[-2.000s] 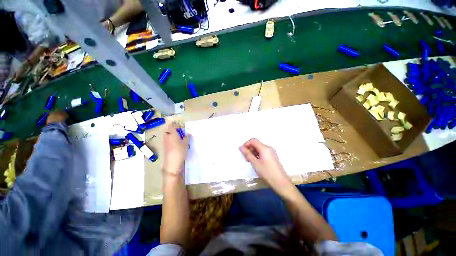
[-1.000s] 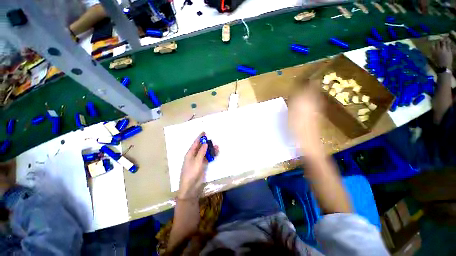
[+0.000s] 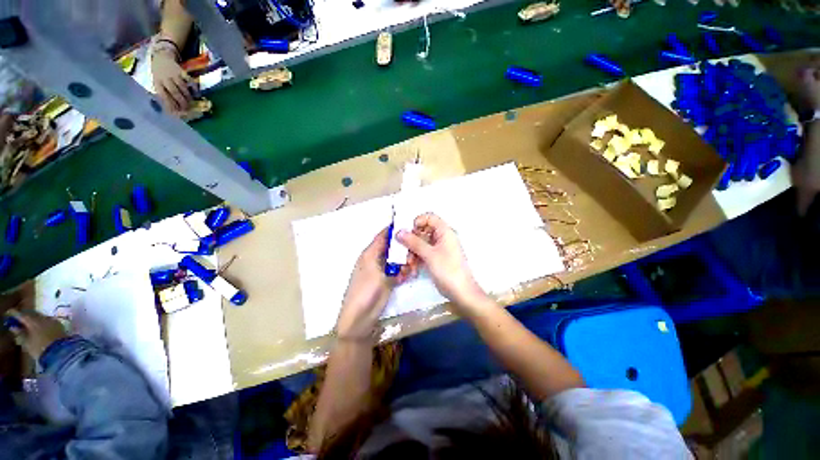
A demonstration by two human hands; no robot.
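Note:
My left hand (image 3: 364,280) holds a blue battery pack (image 3: 393,268) above the left part of the white work sheet (image 3: 337,260). My right hand (image 3: 438,255) is beside it, fingertips on a narrow white strip (image 3: 401,225) that lies along the pack. The strip's far end overlaps another white piece (image 3: 412,172) at the sheet's back edge; I cannot tell whether they are joined. Thin reddish-brown lead wires (image 3: 559,214) lie along the sheet's right edge. My fingers hide part of the pack.
An open cardboard box (image 3: 692,180) with cream pieces stands at right, a blue pack heap (image 3: 733,117) beyond it. Loose packs (image 3: 236,232) lie left. A green conveyor (image 3: 333,117) runs behind, with a metal upright (image 3: 180,135) at left. Other people's hands (image 3: 171,81) show. A blue stool (image 3: 629,350) is below.
My right hand has come back from beside the box to the pack in my left hand. A white strip now lies along the pack. The view has shifted slightly.

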